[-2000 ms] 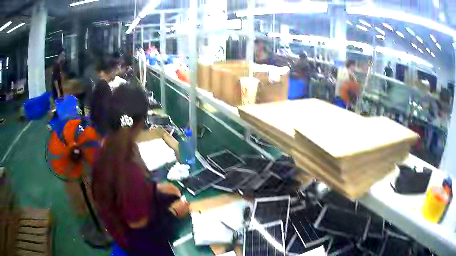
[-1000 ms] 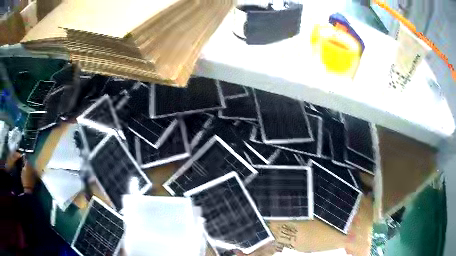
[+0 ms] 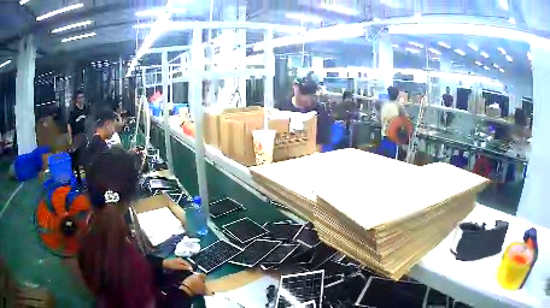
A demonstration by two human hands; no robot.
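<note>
Neither of my hands is in the picture. Small solar panels (image 3: 245,252), black with pale borders, lie heaped and overlapping on the green bench. One panel (image 3: 300,289) with a thin white grid is nearest, cut off by the bottom edge. White sheets (image 3: 250,293) lie beside it at the bench edge. A thick stack of brown cardboard sheets (image 3: 386,207) rests on the white shelf (image 3: 476,264) above the panels and hides part of the heap.
A neighbouring worker (image 3: 114,252) stands at the left. An orange-bladed fan (image 3: 63,221) is behind. The shelf also holds a black item (image 3: 479,240), yellow and blue tape rolls (image 3: 517,264), a tall cup (image 3: 263,147) and brown cartons (image 3: 232,135). A blue bottle (image 3: 198,216) stands on the bench.
The view dipped to the heaped panels one second ago and has risen again to the hall. Compared with two seconds ago, the stack sits lower in view and the neighbouring worker farther left.
</note>
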